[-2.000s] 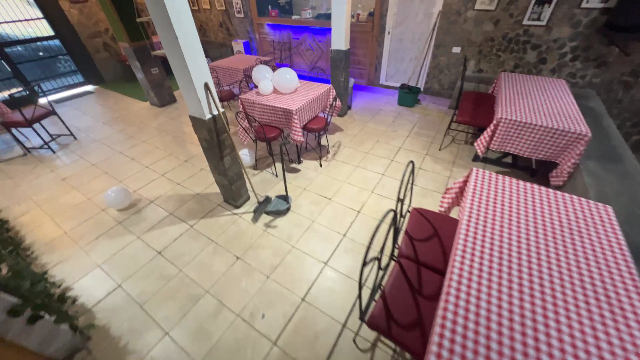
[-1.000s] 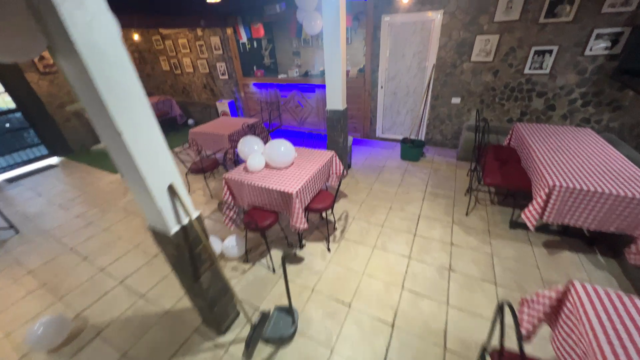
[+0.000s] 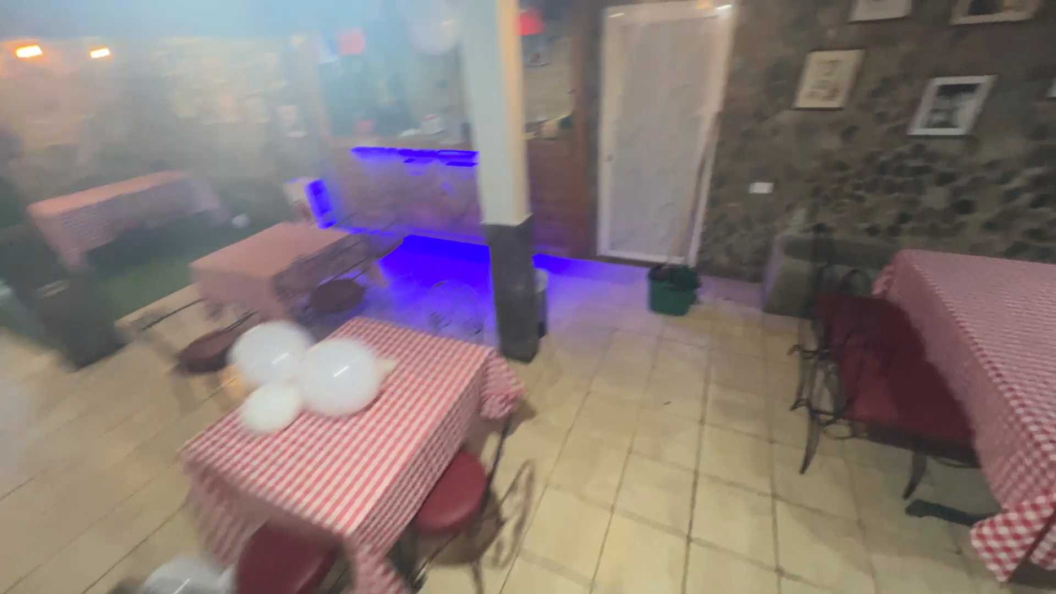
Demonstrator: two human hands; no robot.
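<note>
Neither my left hand nor my right hand is in view, so what they hold cannot be seen. Nearest to me, at the lower left, stands a table under a red-and-white checked tablecloth (image 3: 412, 412). Three white balloons (image 3: 340, 377) rest together on its far left part. Red-seated metal chairs (image 3: 451, 493) stand at its near and right sides. A white balloon (image 3: 186, 575) shows on the floor at the bottom left edge. A green bucket (image 3: 672, 290) with long handles in it stands on the floor before the white door (image 3: 660, 132).
A pillar with a dark base (image 3: 516, 289) rises behind the table. At the right stands another table with a checked cloth (image 3: 990, 330), with a red-cushioned metal seat (image 3: 895, 379) beside it. Further tables (image 3: 268, 252) stand at the left. Blue light falls near the bar counter (image 3: 421, 186).
The view has moved forward, toward the balloon table and the green bucket. The near pillar, the long-handled dustpan and the broom beside it have left the view.
</note>
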